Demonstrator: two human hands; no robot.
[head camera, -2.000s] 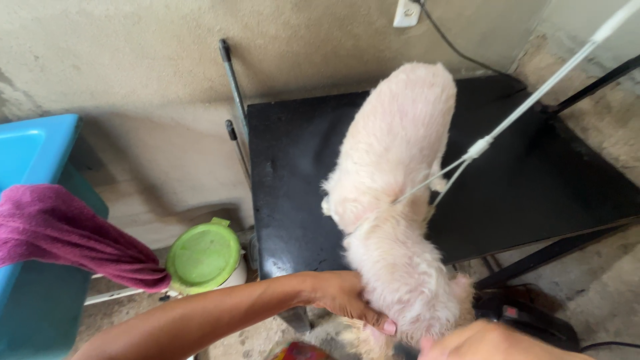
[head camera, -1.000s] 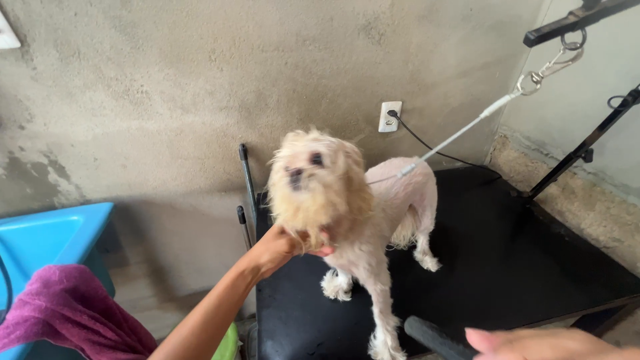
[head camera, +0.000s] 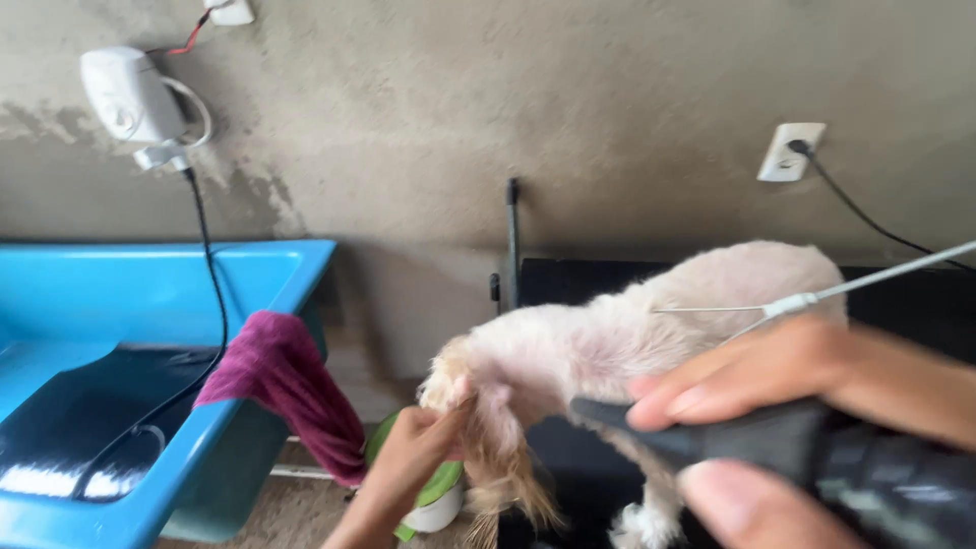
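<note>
A pale, closely clipped dog (head camera: 549, 335) stands on a black grooming table (head camera: 579, 278), its head turned down and to the left. My left hand (head camera: 419, 446) has its fingers closed on the dog's ear, from which long tan hair hangs. In my right hand (head camera: 770, 404) is a black dryer nozzle on a ribbed hose (head camera: 900, 473), blurred, with its tip close to the dog's chest. A white grooming loop (head camera: 793, 305) runs from the dog's neck toward the upper right.
At the left stands a blue tub (head camera: 305, 274) with a purple towel (head camera: 282, 381) over its rim. A white bucket (head camera: 438, 511) with a green lid is below. On the wall are a white shower heater unit (head camera: 130, 95) and a power outlet (head camera: 789, 152) with a plugged-in cord.
My left hand has gone from under the dog's chin to its ear. The dog's raised head has turned down. The nozzle has come up near its chest. The view has swung left.
</note>
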